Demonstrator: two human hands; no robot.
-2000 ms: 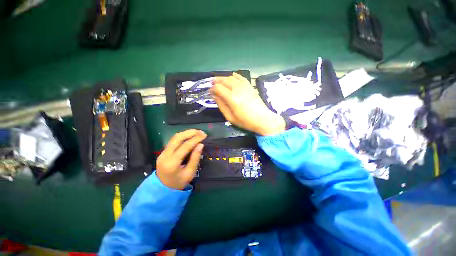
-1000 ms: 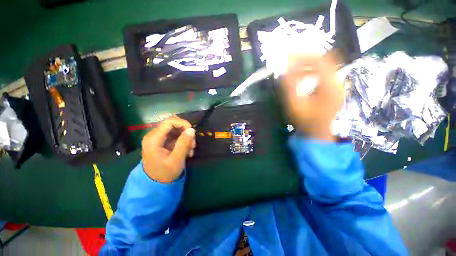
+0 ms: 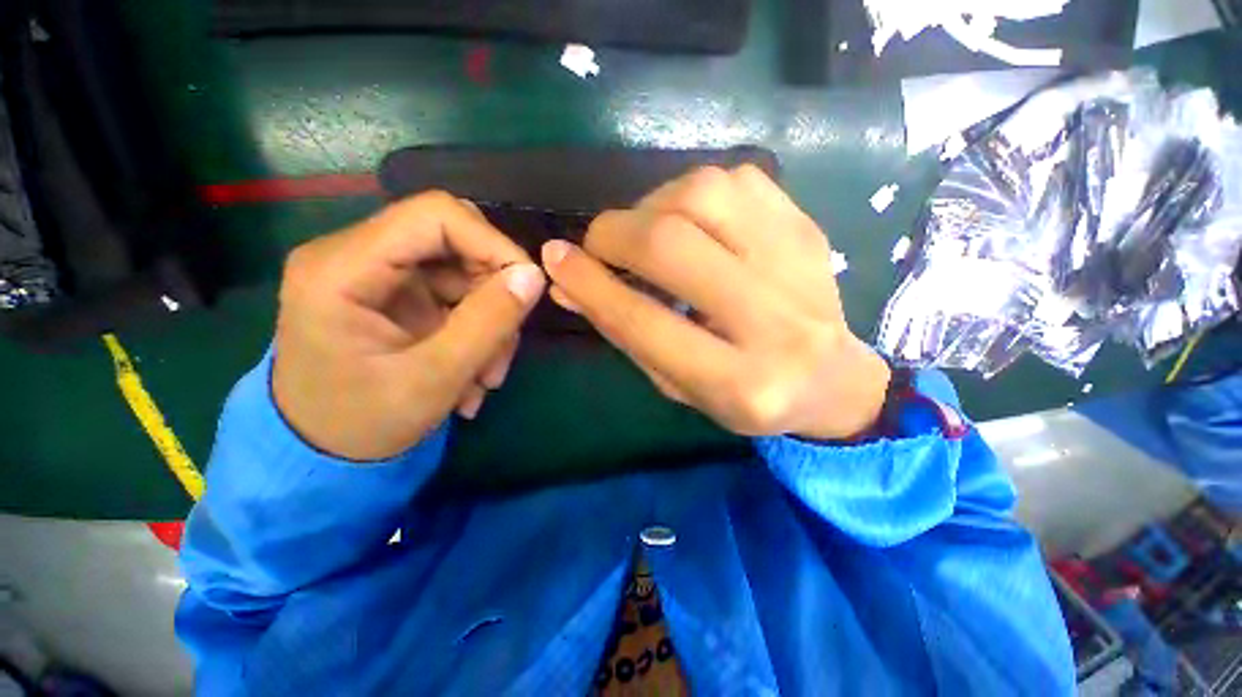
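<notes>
My left hand (image 3: 402,320) and my right hand (image 3: 722,293) meet fingertip to fingertip over the black foam pad (image 3: 586,170). My left thumb and index finger pinch a small dark piece, mostly hidden by the fingertips. My right thumb and index tips are close together beside it; whether they grip it too cannot be told. The dark phone housing (image 3: 524,218) lies on the pad under my hands, with only slivers showing. Its main board is hidden behind my right hand.
A shiny silver-clear heap (image 3: 1076,225) lies at the right. White strips (image 3: 953,27) lie on a black tray at the top right, near a white paper sheet (image 3: 960,106). Another black tray (image 3: 477,21) is at the top. Dark pads (image 3: 123,164) stand at the left. White scraps dot the mat.
My right hand has come from the white strips down to my left fingertips. The white strip seen hanging near it no longer shows. The view has moved closer to the work.
</notes>
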